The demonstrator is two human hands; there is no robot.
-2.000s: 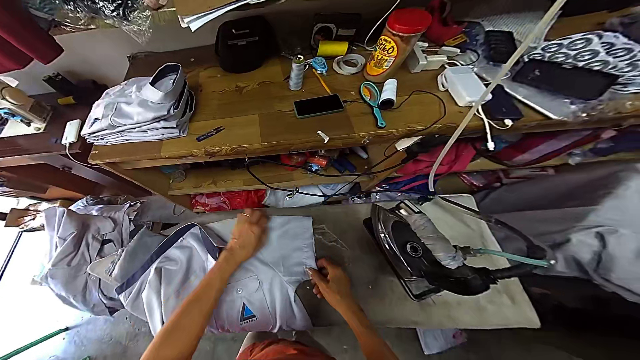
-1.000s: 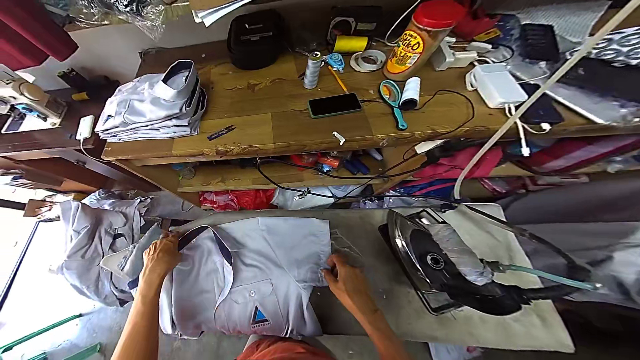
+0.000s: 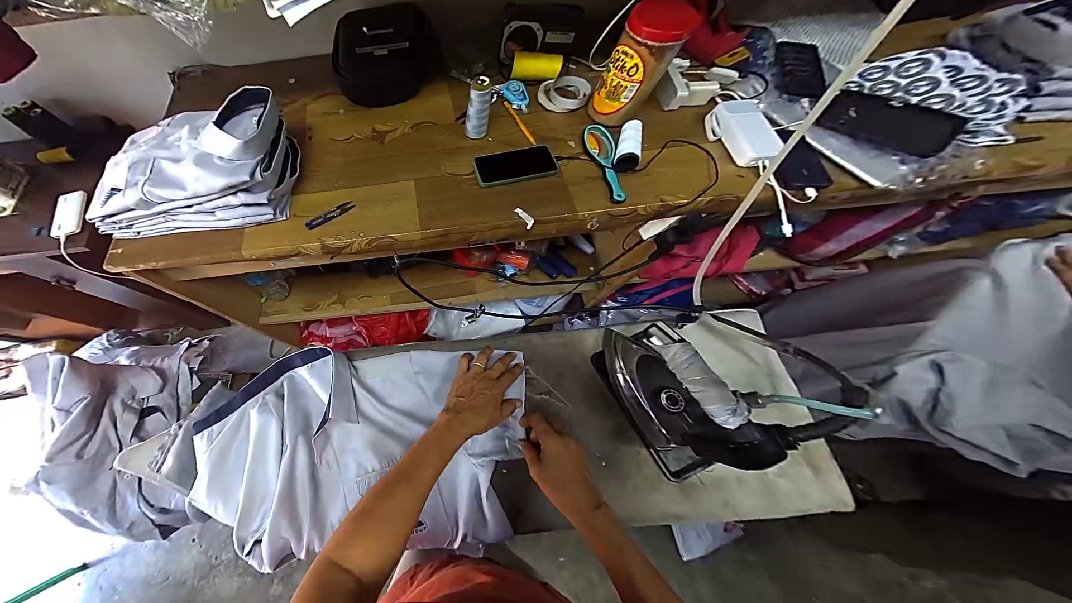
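Note:
A light grey collared shirt (image 3: pixel 402 410) lies spread over the ironing board, its dark-lined collar towards the left. My left hand (image 3: pixel 484 392) rests on the sleeve with fingers spread, pressing on the cloth. At the sleeve's hem edge is my right hand (image 3: pixel 548 456), its thumb and fingers bent together on the hem; the fingertips are partly hidden. Right of my hands, a steam iron (image 3: pixel 670 402) with a wrapped handle sits on a metal rest over a pale cloth (image 3: pixel 791 469).
Behind the board stands a wooden table (image 3: pixel 368 209) with folded shirts (image 3: pixel 197 167), a phone (image 3: pixel 516 165), thread spools and a plastic jar (image 3: pixel 641 63). A white hose (image 3: pixel 754 184) hangs down near the iron. More shirts (image 3: pixel 109 427) hang at the left. Another person's hand (image 3: pixel 1062 270) touches grey cloth far right.
My left hand has moved right, from the collar area onto the sleeve. My right hand stays at the sleeve's hem. Another person's hand has come into view at the far right.

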